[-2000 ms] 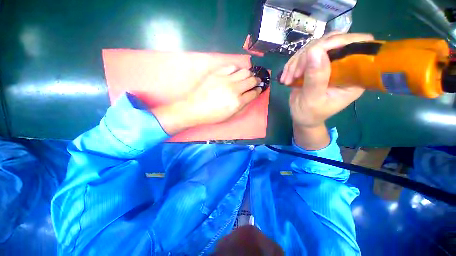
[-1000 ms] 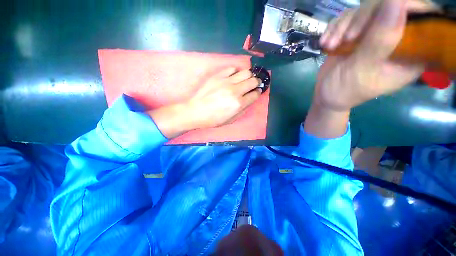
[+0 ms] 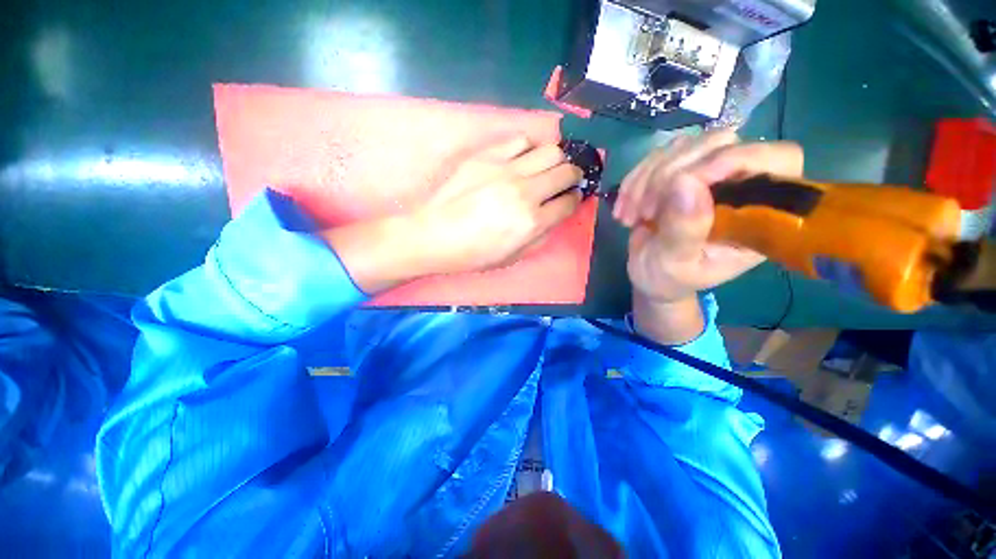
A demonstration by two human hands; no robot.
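A small round black part (image 3: 584,166) is held at the right side of the salmon-red mat (image 3: 317,142). My left hand (image 3: 486,207) holds it with the fingertips, palm down on the mat. My right hand (image 3: 694,207) is closed around the orange electric screwdriver (image 3: 863,235) just right of the mat. Its thin bit points left and its tip is at or very near the part's right edge; contact cannot be told. Any screw is too small to make out.
A grey-white screw feeder (image 3: 655,66) with a silvery mechanism stands beyond the mat's right corner, a crumpled clear bag (image 3: 759,82) beside it. A red box (image 3: 961,164) is at the right. A black cord (image 3: 808,409) crosses my lap.
My right hand with the screwdriver has moved from the feeder back left and down to the part. My left hand keeps its hold. The view has shifted slightly.
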